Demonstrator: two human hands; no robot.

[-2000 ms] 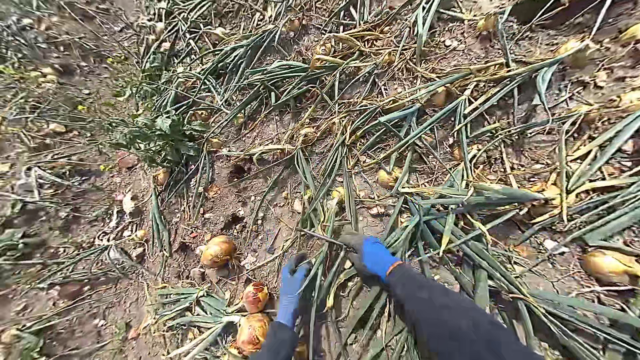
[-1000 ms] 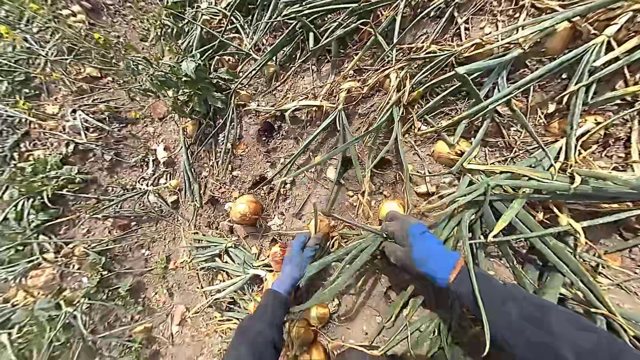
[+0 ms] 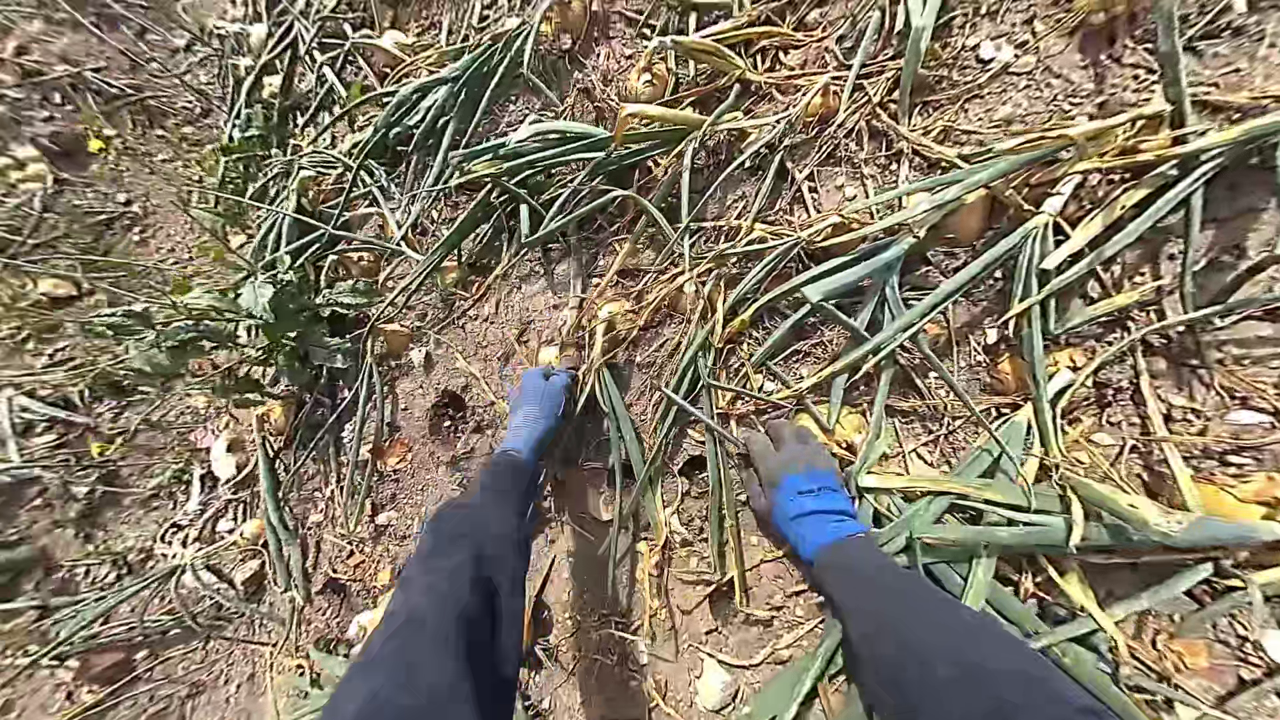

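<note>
My left hand [image 3: 538, 410], in a blue knit glove, reaches down to the soil at the centre. Its fingers curl beside a pale onion bulb [image 3: 549, 355]; whether they grip it is hidden. A blue and grey glove covers my right hand [image 3: 800, 485], low and right of centre. From its fingers a thin, dark, pointed tool [image 3: 700, 415] sticks out toward the upper left; its exact kind cannot be told. Another onion bulb [image 3: 614, 312] lies just above and right of my left hand. Green onion leaves [image 3: 710, 450] hang between the two hands.
Fallen onion tops [image 3: 960, 280] and half-buried yellow bulbs cover the right and upper ground. A leafy weed [image 3: 270, 310] grows at left. Thick green leaves [image 3: 1100, 535] lie beside my right forearm. A small hole [image 3: 447, 412] is in the soil left of my left hand.
A second ago my left hand was by onions low in the view, leaves between the hands; now it reaches farther out, at another bulb. The view has shifted, and those gathered onions are out of sight.
</note>
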